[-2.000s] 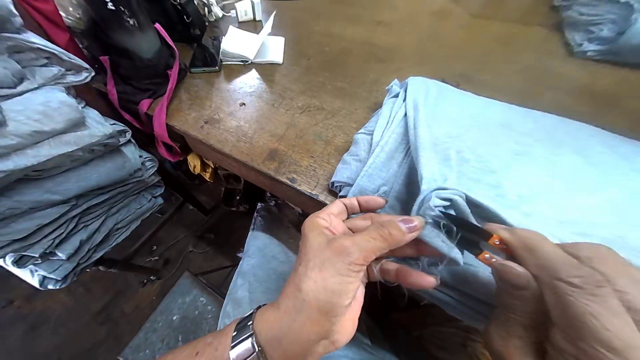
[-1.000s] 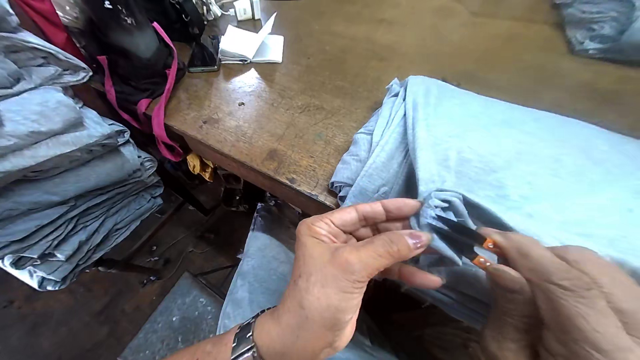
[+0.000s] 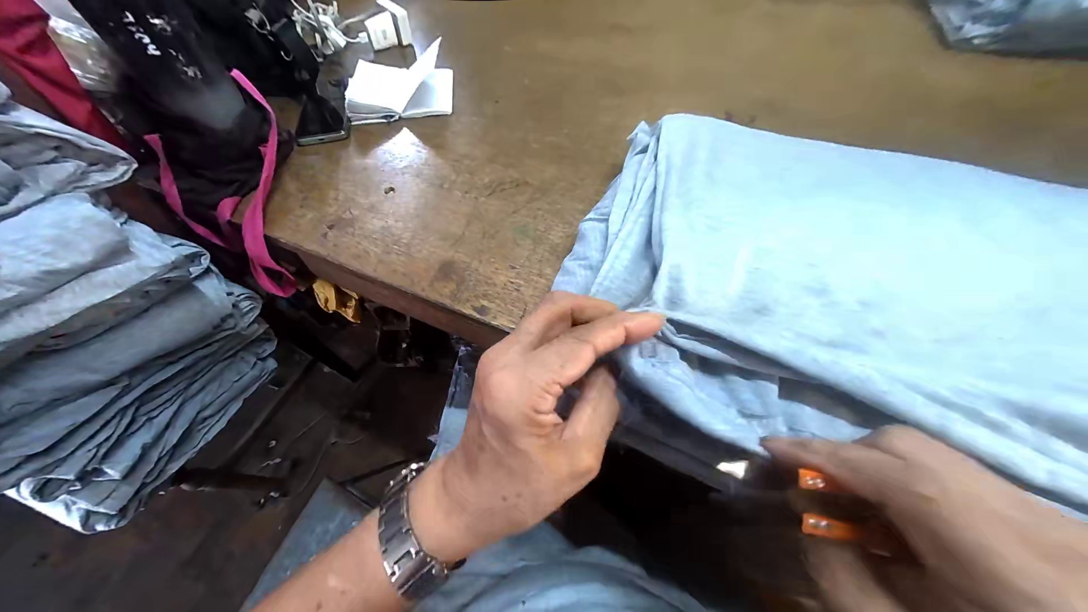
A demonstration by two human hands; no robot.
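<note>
A folded pile of light blue fabric [image 3: 850,246] lies over the front edge of the wooden table. My left hand [image 3: 552,391], a metal-banded watch [image 3: 404,535] on its wrist, pinches the fabric's near left edge between thumb and fingers. Lower right, my blurred right hand [image 3: 918,510] holds a small cutting tool with orange parts [image 3: 820,501], likely thread snips; its blades are mostly lost in blur and shadow. The fingertips of this hand are at the hanging lower edge of the fabric.
Stacked grey-blue fabric [image 3: 110,340] stands at the left. A black bag with a pink strap [image 3: 259,195], a phone [image 3: 323,123], an open notebook [image 3: 399,89] and a white charger [image 3: 387,25] are at the back left. A plastic-wrapped bundle [image 3: 1011,25] lies at the back right.
My right hand has moved down and away from my left hand with the orange-marked tool. The left hand now pinches the fabric edge, and the bunched spot between the hands has spread out.
</note>
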